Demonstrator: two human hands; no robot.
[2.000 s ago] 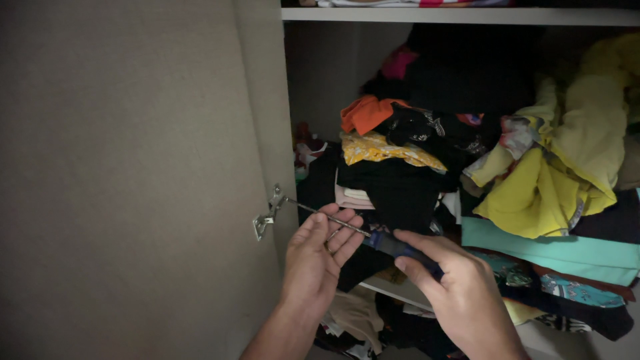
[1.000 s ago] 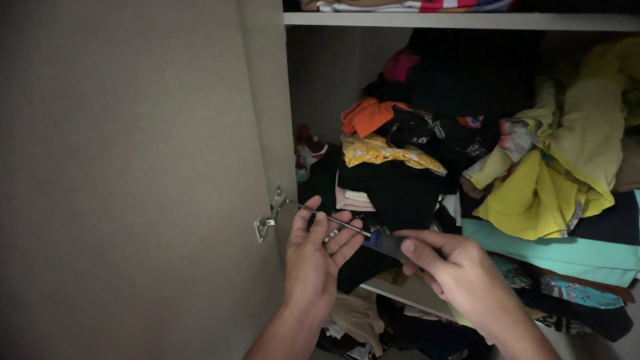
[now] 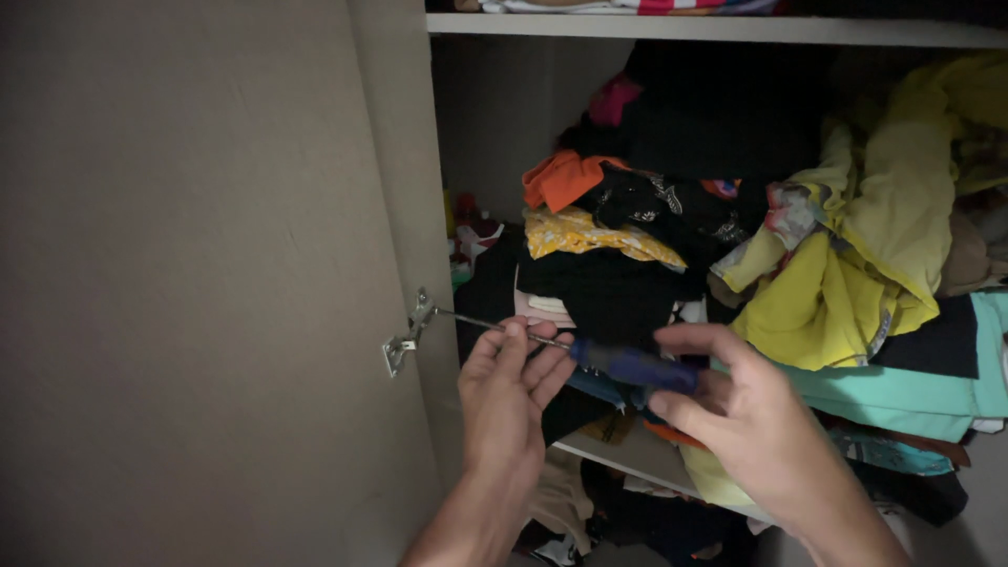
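A screwdriver with a blue and dark handle [image 3: 634,368] points left, its metal shaft reaching a metal cabinet hinge [image 3: 409,331]. The hinge joins the cabinet door [image 3: 205,283] to the side panel. My left hand [image 3: 512,378] pinches the shaft between thumb and forefinger, with its other fingers spread below. At the rear of the handle is my right hand [image 3: 732,409], its thumb and forefinger apart around the handle's end; whether its curled fingers touch the handle is unclear. The tip's exact seat at the hinge is too small to tell.
Behind my hands, a shelf holds heaped clothes, among them an orange cloth [image 3: 563,179], a patterned yellow cloth [image 3: 598,236], a yellow garment [image 3: 835,299] and a folded mint-green cloth [image 3: 890,398]. An upper shelf edge [image 3: 709,27] crosses the top. More clothes lie below the lower shelf edge [image 3: 622,466].
My right hand's thumb and forefinger, earlier closed around the screwdriver handle, have spread apart. My left hand stays at the shaft, and the shaft still reaches the hinge.
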